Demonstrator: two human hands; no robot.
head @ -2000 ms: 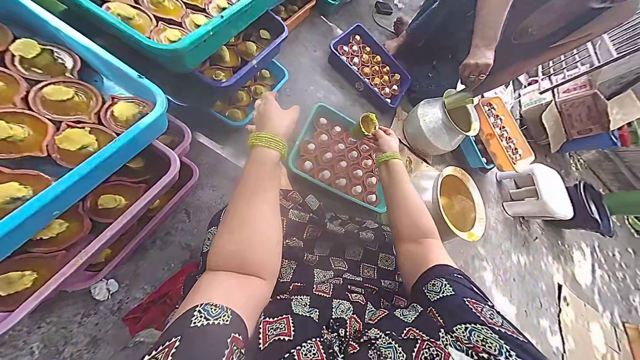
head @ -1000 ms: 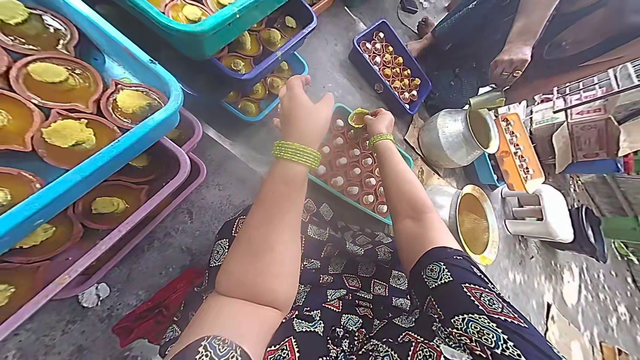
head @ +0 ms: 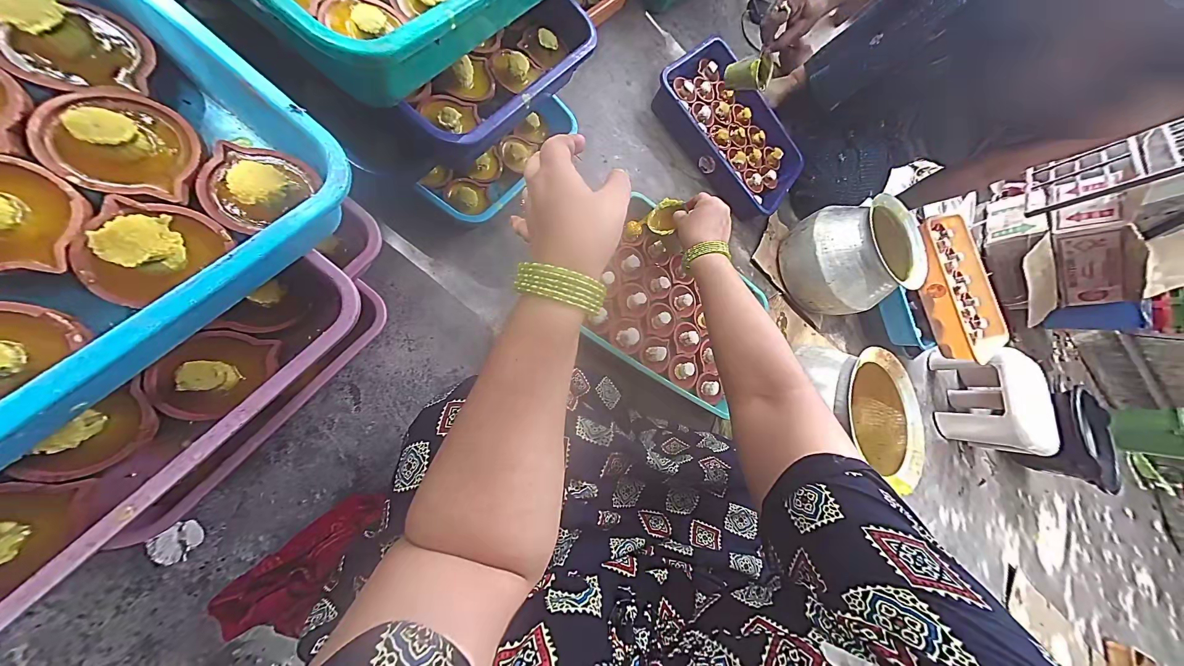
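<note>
My right hand (head: 705, 222), with green bangles at the wrist, grips a small cup (head: 664, 217) coated in yellow, tipped over the far end of a teal plastic tray (head: 754, 291). Small clay cups (head: 661, 319) with white wick-like pieces standing in them fill that tray. At the far end a clay cup (head: 633, 229) has yellow in it. My left hand (head: 573, 203) is raised at the tray's left side, thumb and fingers apart, holding nothing; it hides part of the tray's left edge.
Stacked trays of clay lamps stand left, a blue one (head: 305, 217) topmost there. Beyond, another person's hand (head: 786, 37) holds a green cup (head: 749, 72) over a purple tray (head: 786, 185). Metal pots (head: 832, 259), an orange tray (head: 967, 287) and a white stool (head: 1017, 407) are right.
My right hand has moved with its cup to the tray's far end. The other person's green cup has gone from beside the metal pot to above the purple tray.
</note>
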